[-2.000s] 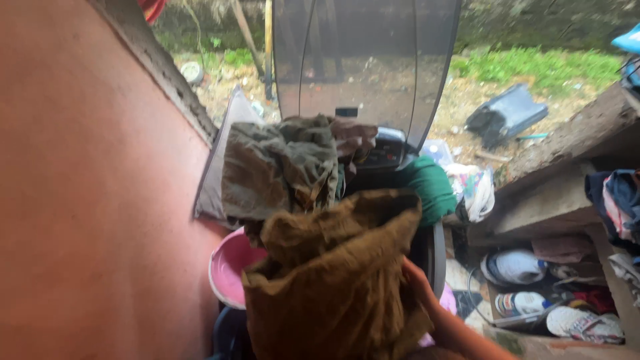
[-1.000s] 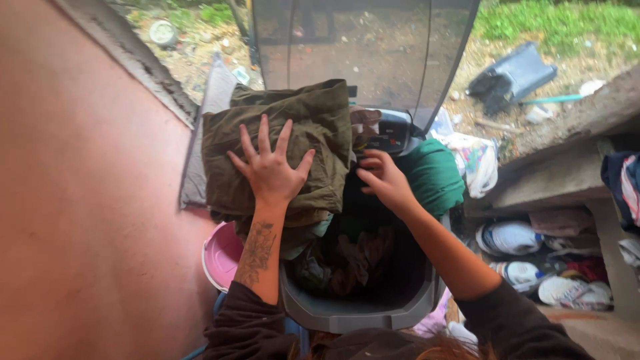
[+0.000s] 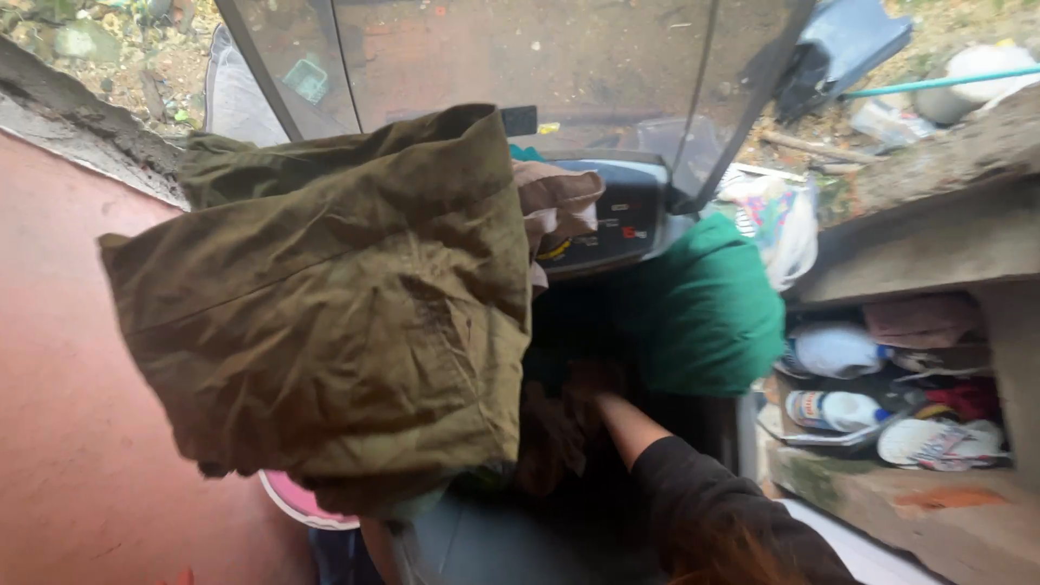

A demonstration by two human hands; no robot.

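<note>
My right hand reaches down into the dark tub of a top-loading washing machine, beside dark cloth; its fingers are too shadowed to read. An olive-brown garment lies in a pile over the machine's left side, with a darker green cloth behind it. A pinkish-beige cloth sticks out at the pile's right, over the control panel. Green fabric hangs over the tub's right rim. My left hand does not show; the pile may hide it.
The raised see-through lid stands behind the tub. A pink basin is low at the left, near a pink wall. On the right, a concrete shelf has bottles and a flip-flop below it.
My right hand has gone from the tub's back edge down into the tub. My left hand, spread on the olive-brown garment a second ago, is out of sight. The view has moved closer.
</note>
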